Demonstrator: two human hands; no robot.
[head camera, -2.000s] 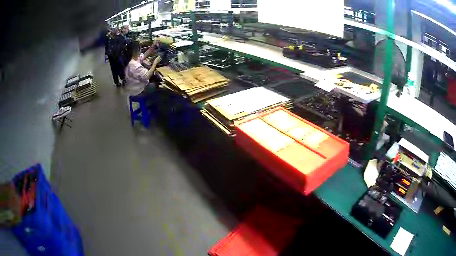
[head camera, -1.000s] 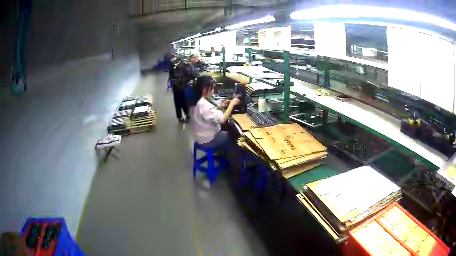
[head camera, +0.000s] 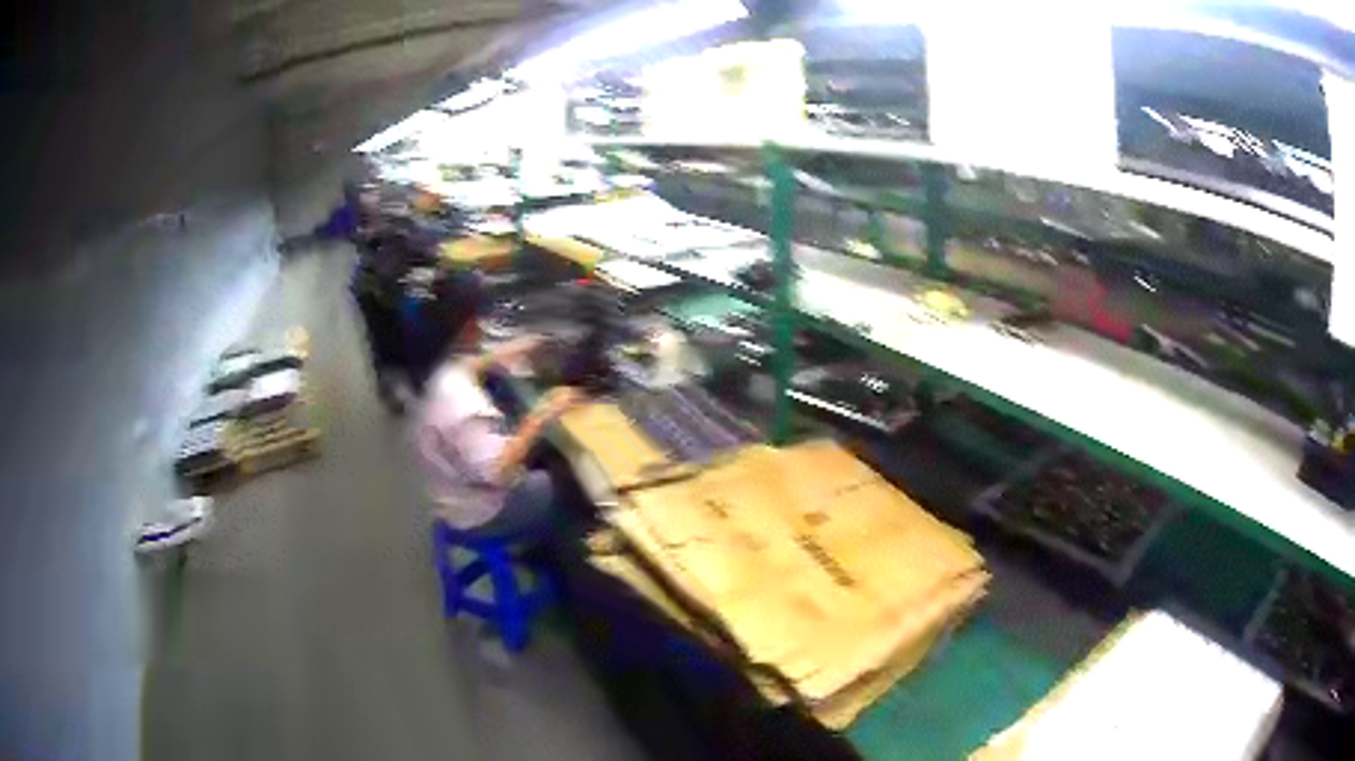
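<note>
Neither my left hand nor my right hand is in the picture. The view is blurred by motion. Nearest in front of me, a stack of brown cardboard sheets (head camera: 810, 558) lies on the green-topped bench (head camera: 951, 687), with dark print on its top sheet. A white-topped stack (head camera: 1152, 706) is cut off by the lower right edge.
A person in a pale top (head camera: 464, 431) sits on a blue stool (head camera: 494, 583) at the bench, hands over it. Darker figures are behind. A green post (head camera: 782, 283) and a pale shelf (head camera: 1025, 357) run along the bench. A pallet with stacked items (head camera: 253, 424) stands on the floor at left.
The view has swung and moved forward along the bench. The red trays and the blue bin have left the picture. The cardboard stack and the seated person appear larger than two seconds ago.
</note>
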